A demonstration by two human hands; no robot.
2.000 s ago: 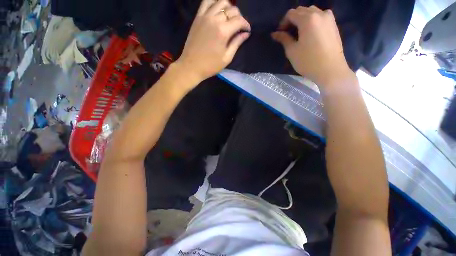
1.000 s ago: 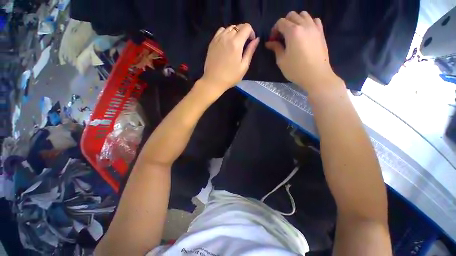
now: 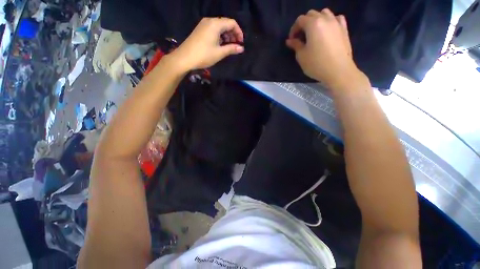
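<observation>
A wide black garment piece (image 3: 268, 26) lies spread across the top of the view, its lower edge over the table's front edge. My left hand (image 3: 210, 43) is on the cloth's left part, fingers curled, with a gap between thumb and fingertips and nothing seen in it. My right hand (image 3: 321, 46) rests on the cloth further right, its thumb and curled forefinger close together. Whether cloth is pinched between them cannot be told.
The white table (image 3: 421, 113) has a blue edge and a printed ruler strip (image 3: 310, 100). Part of a pale machine body (image 3: 468, 29) shows at upper right. A red basket (image 3: 150, 167) is mostly behind my left arm. Scraps (image 3: 63, 178) cover the floor at left.
My left hand has moved left, away from my right hand, and its thumb and fingers have parted. The right hand has shifted slightly. The floor and basket appear further right.
</observation>
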